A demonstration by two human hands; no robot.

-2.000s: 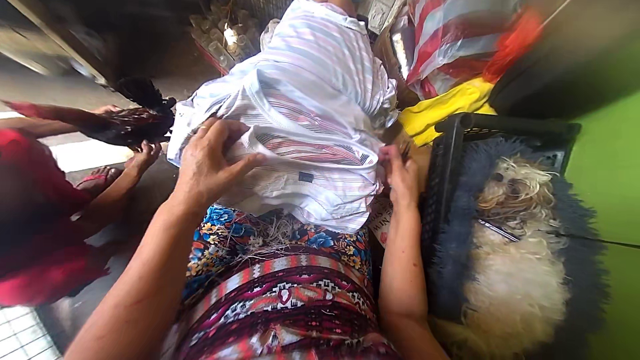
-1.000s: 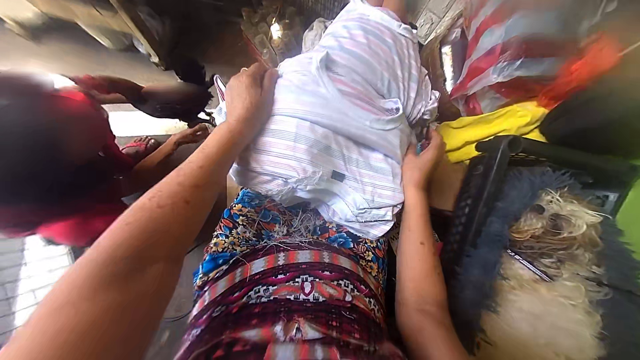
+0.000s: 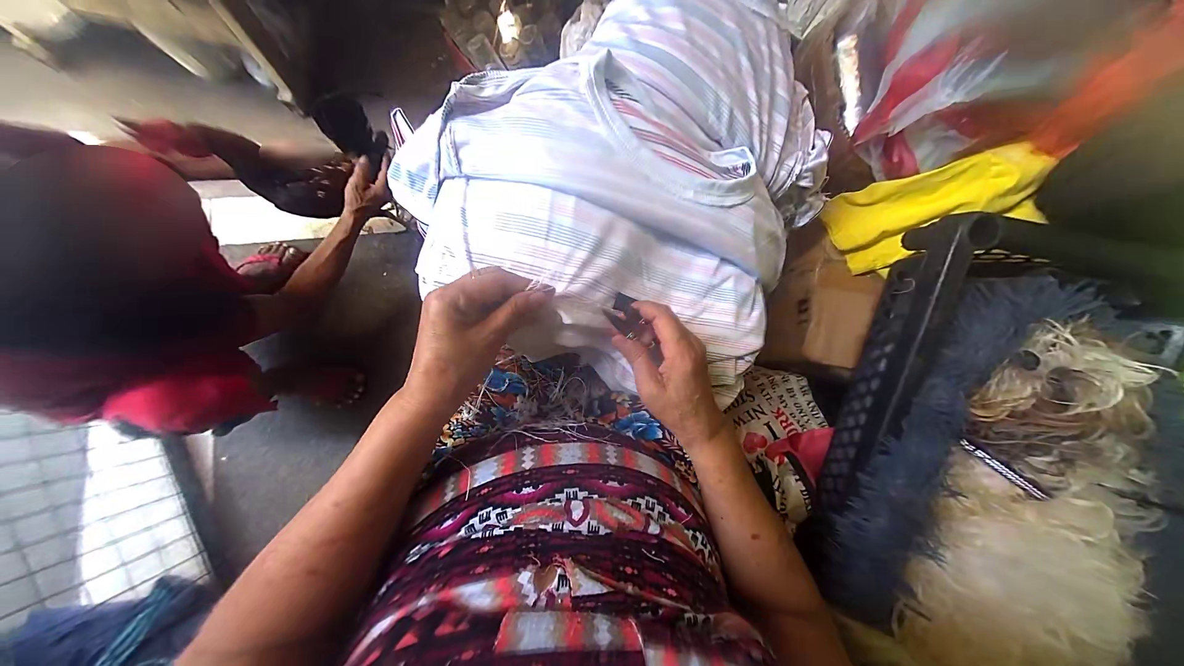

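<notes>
A white striped knit garment (image 3: 592, 213) lies over my lap and knees, its neckline toward the upper right. My left hand (image 3: 476, 324) pinches the garment's lower edge between thumb and fingers, where fine thread ends show. In my right hand (image 3: 661, 361) is a small dark tool, likely thread snips (image 3: 631, 319), held between thumb and fingers close to the same edge. Loose thread scraps (image 3: 546, 393) lie on the blue floral cloth on my lap, just below the garment.
At the left a person in red (image 3: 120, 277) holds a dark rooster (image 3: 305, 180). On the right a pale long-haired dog (image 3: 1027, 518) lies on grey fluffy cloth in a black plastic crate (image 3: 869, 398). A yellow cloth (image 3: 934, 203) and a cardboard box (image 3: 823, 305) are beyond it.
Both hands have come together at the garment's lower edge; a second ago they were apart at its two sides. The small dark tool now shows in my right hand.
</notes>
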